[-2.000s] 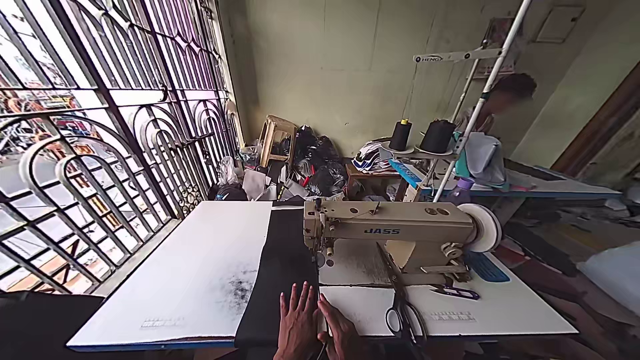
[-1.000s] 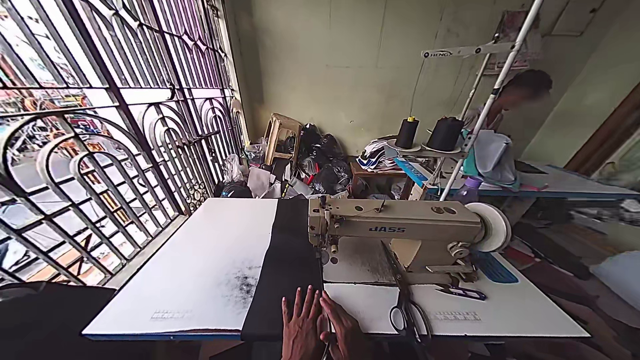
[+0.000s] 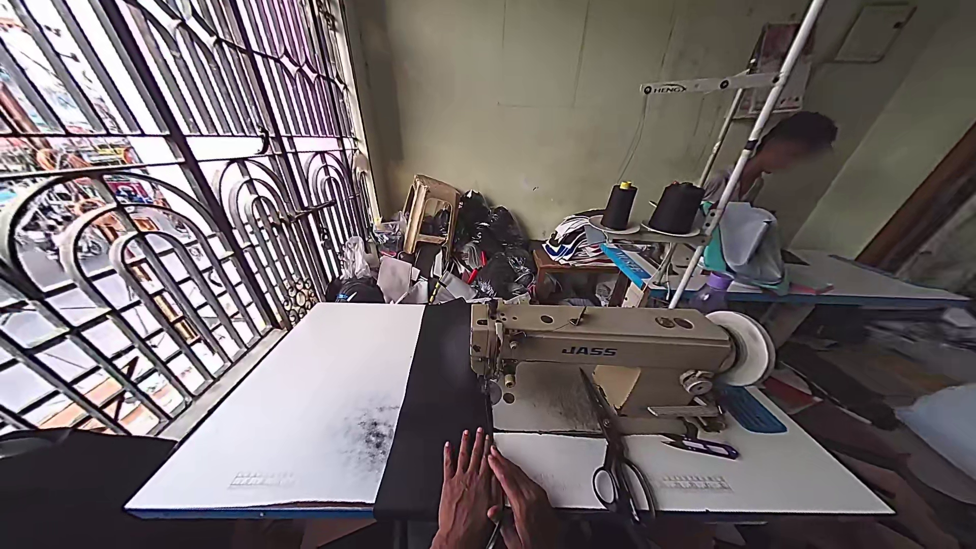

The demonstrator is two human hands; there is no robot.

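Observation:
A long strip of black fabric [image 3: 435,404] lies across the white table, its right edge beneath the needle area of a beige JASS sewing machine [image 3: 610,335]. My left hand [image 3: 463,488] rests flat on the fabric near the table's front edge, fingers extended. Close against it, my right hand [image 3: 522,496] lies at the fabric's right edge with its fingers together. Something thin and metallic shows between the palms, too hidden to identify. To the right of my hands are large black-handled scissors [image 3: 621,465] and small thread snips [image 3: 701,446].
The white tabletop [image 3: 305,396] extends left toward a metal window grille [image 3: 191,206]. Two black thread cones [image 3: 619,206] stand behind the machine. Black plastic bags [image 3: 496,236] and a stool [image 3: 431,213] are piled by the wall. A person [image 3: 785,152] is at another table [image 3: 877,282].

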